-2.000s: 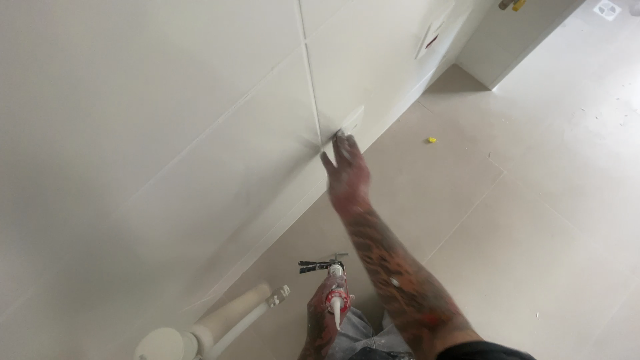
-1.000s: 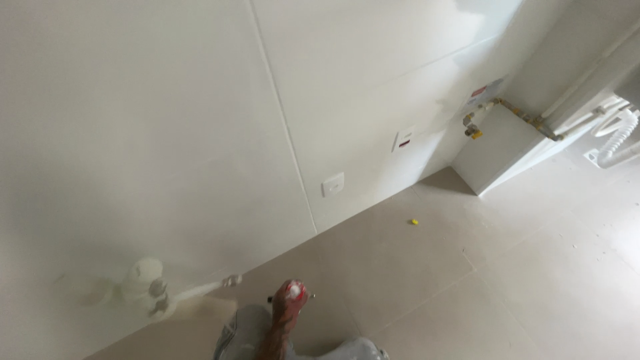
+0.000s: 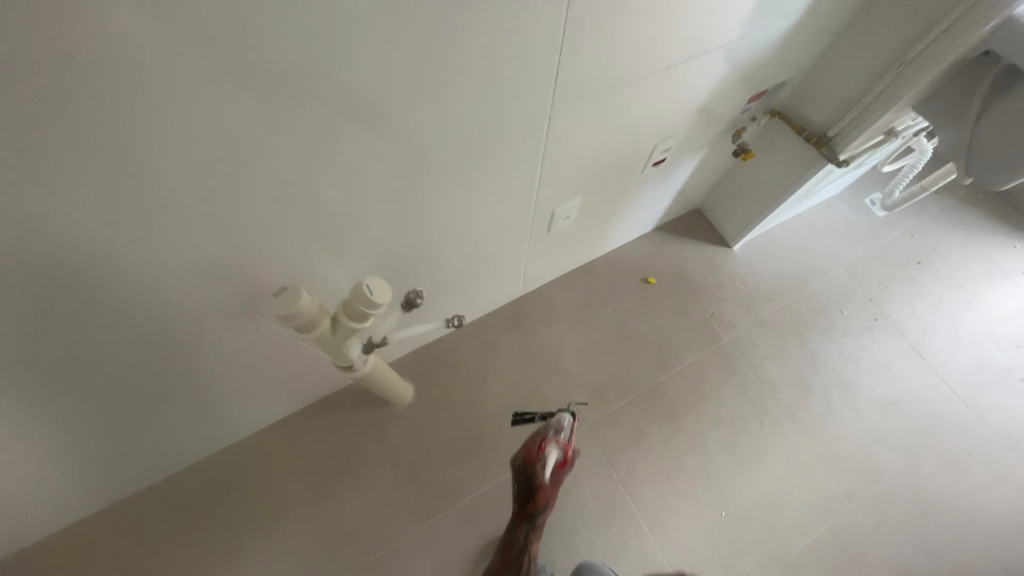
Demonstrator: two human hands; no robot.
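Note:
My left hand (image 3: pixel 544 464) is near the bottom centre, its fingers closed around a caulking gun (image 3: pixel 564 432). The gun has red parts, a white nozzle that points back towards me, and a black handle and metal end sticking out beyond the hand. Blur hides its finer details. Both are over the tiled floor (image 3: pixel 680 448), away from the wall (image 3: pixel 320 144). A thin vertical joint (image 3: pixel 544 144) runs down between the wall panels or tiles. My right hand cannot be made out; only a blurred sliver shows at the bottom edge.
Capped cream pipes (image 3: pixel 352 328) and flexible hoses (image 3: pixel 416 330) project at the wall's foot. Farther right are a white wall plate (image 3: pixel 564 216), another plate with a red part (image 3: pixel 659 155), a brass valve (image 3: pixel 744 152), a boxed ledge (image 3: pixel 768 184) and a small yellow piece (image 3: pixel 650 280) on the floor.
Two seconds ago my right hand was at the lower wall by the joint; it has since left that spot. The caulking gun has stayed in my left hand. The view has shifted, showing more pipework.

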